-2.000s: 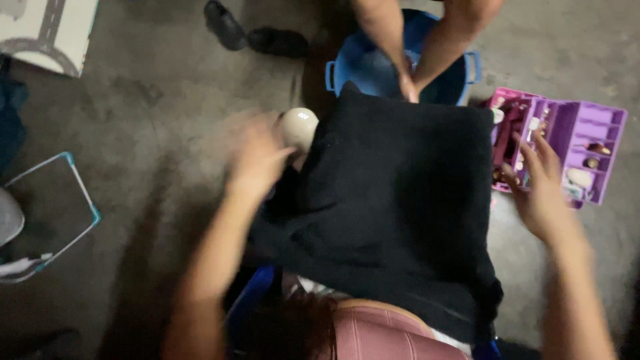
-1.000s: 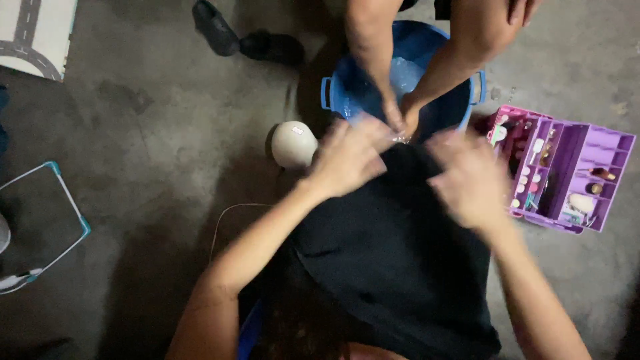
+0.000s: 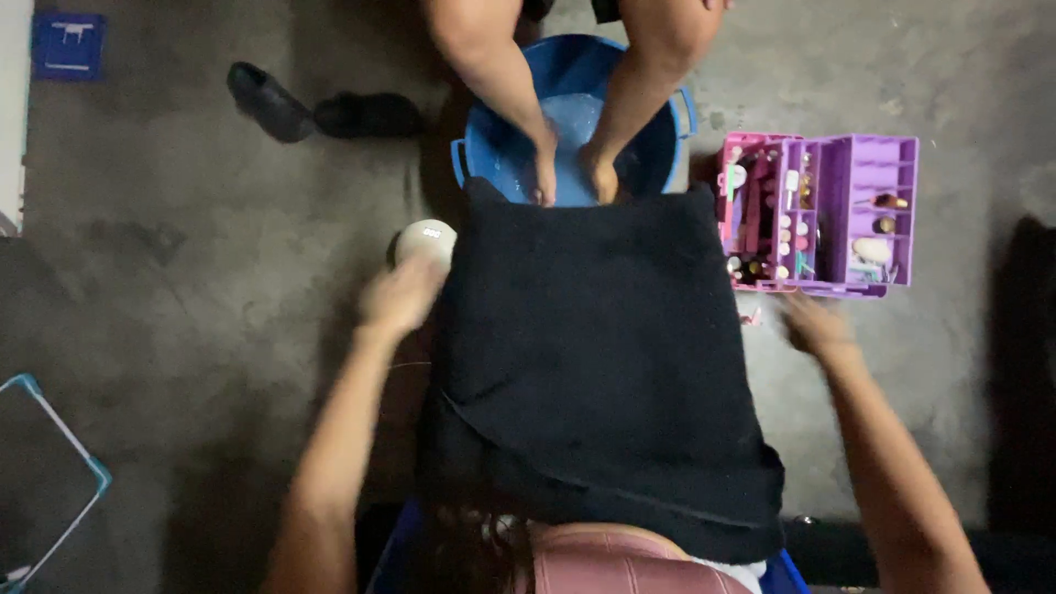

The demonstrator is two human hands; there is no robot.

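Observation:
A black towel or cloth [image 3: 590, 330] lies spread over my lap. Left of it, my left hand [image 3: 400, 297], blurred by motion, is at the near side of a round white device [image 3: 426, 239] with a lit display; whether they touch is unclear. My right hand [image 3: 813, 322], also blurred, is just below an opened pink and purple organizer case [image 3: 833, 210] holding small bottles and tools. Both hands are off the cloth, and nothing can be made out in either. Beyond the cloth, another person's bare feet [image 3: 569, 177] rest in a blue plastic tub [image 3: 487, 157] of water.
Black clogs [image 3: 363, 114] lie on the concrete floor [image 3: 206, 247] left of the tub. A blue plastic item [image 3: 69, 45] is at the upper left, and a white frame with teal corners [image 3: 62, 421] at the left edge. A small pink object [image 3: 751, 317] is below the case.
My hands have moved apart from above the far part of the cloth to its two sides. The cloth's far edge, hidden behind my hands one second ago, now shows flat.

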